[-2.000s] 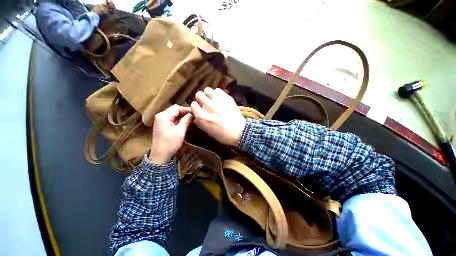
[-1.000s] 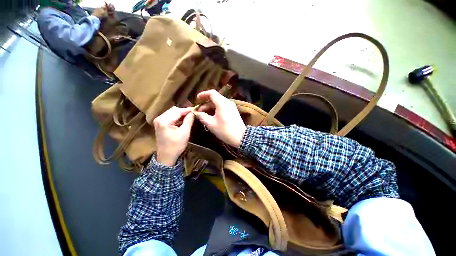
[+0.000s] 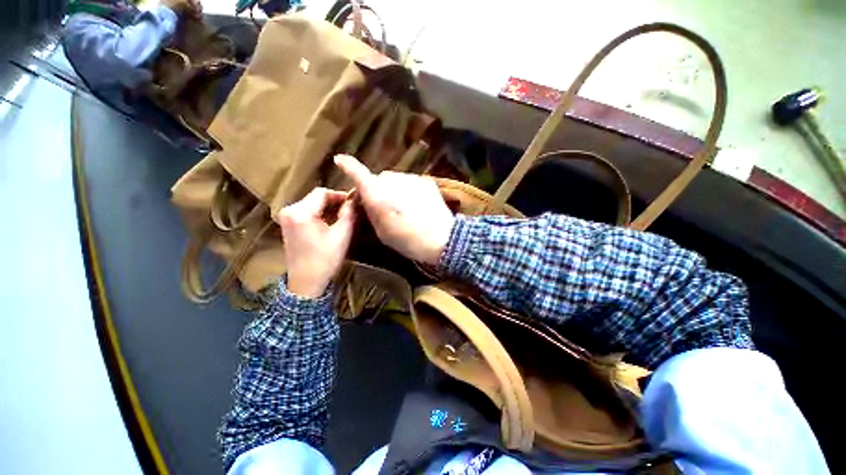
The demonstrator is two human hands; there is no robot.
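Note:
A tan-brown tote bag (image 3: 568, 408) lies open on my lap. One handle (image 3: 482, 348) falls over the near side and the other handle (image 3: 712, 93) stands up in a loop at the right. A small shiny spot (image 3: 452, 352) shows inside its mouth. My left hand (image 3: 315, 239) pinches a tiny zipper end (image 3: 352, 194) between thumb and fingers at the bag's far end. My right hand (image 3: 401, 211) is against it there, thumb raised; its fingertips are partly hidden, and I cannot tell whether they hold the piece.
Heaped tan bags (image 3: 278, 111) lie just beyond my hands. A hammer (image 3: 800, 109) rests on the pale worktable (image 3: 594, 28), which has a red strip (image 3: 612, 125) on its edge. The dark conveyor (image 3: 139, 250) is at left. Another person's sleeve (image 3: 116, 42) shows at upper left.
My right thumb has lifted away from the pinched piece and the fingers have turned inward. My left hand keeps its pinch. The hammer and worktable have shifted in view.

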